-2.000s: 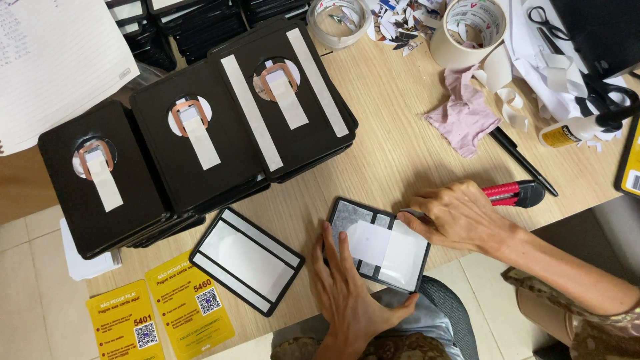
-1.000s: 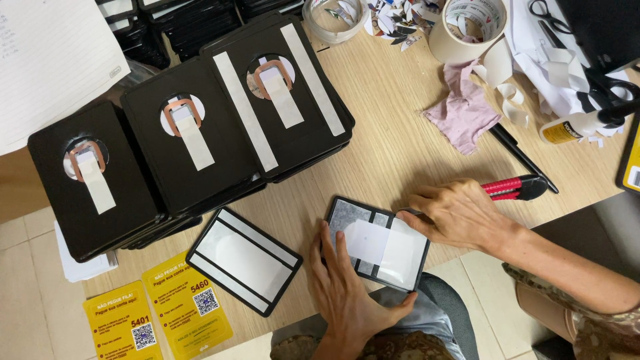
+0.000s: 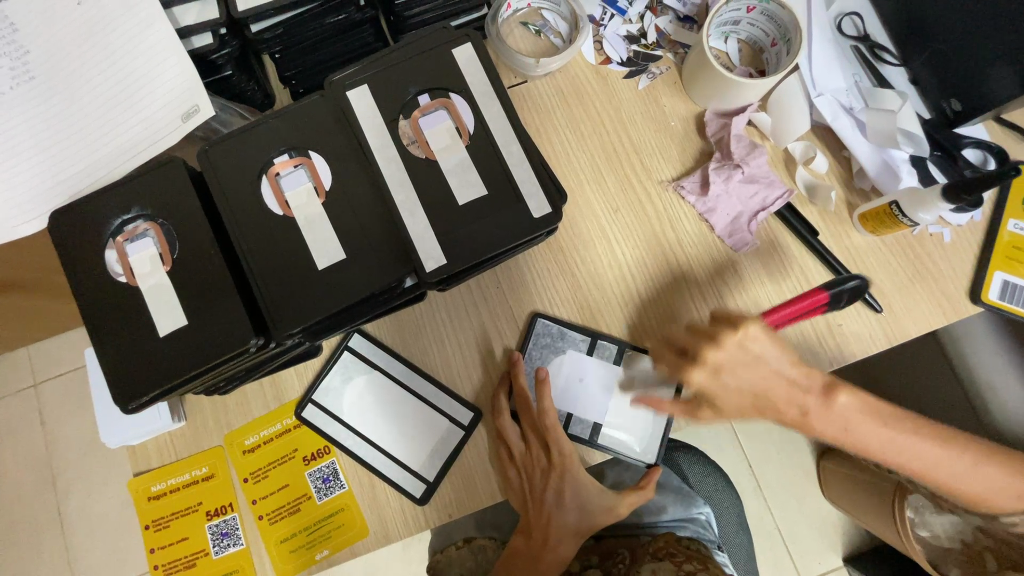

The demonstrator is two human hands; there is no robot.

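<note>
A black-framed plaque (image 3: 588,384) with white and grey strips lies at the table's front edge. My left hand (image 3: 552,464) rests spread on it, fingertips on its left part and thumb at its lower right corner. My right hand (image 3: 732,368), blurred, grips a red and black utility knife (image 3: 812,302) over the plaque's right side; a blurred pale piece is at its fingertips. Left of them lies a second black plaque (image 3: 388,416) with white strips. Black panels with copper coils are stacked at the upper left, the nearest stack (image 3: 448,160) bearing two long pale strips.
Yellow printed cards (image 3: 296,488) lie at the lower left. A masking tape roll (image 3: 744,52), a pink cloth (image 3: 736,180), a black pen (image 3: 828,256), a glue bottle (image 3: 896,210) and black scissors (image 3: 868,40) are at the upper right. Paper scraps (image 3: 632,36) lie near a round plastic container (image 3: 536,36).
My right hand has shifted and blurred over the plaque's right side, and the red knife has risen with it from the tabletop. My left hand stays on the plaque.
</note>
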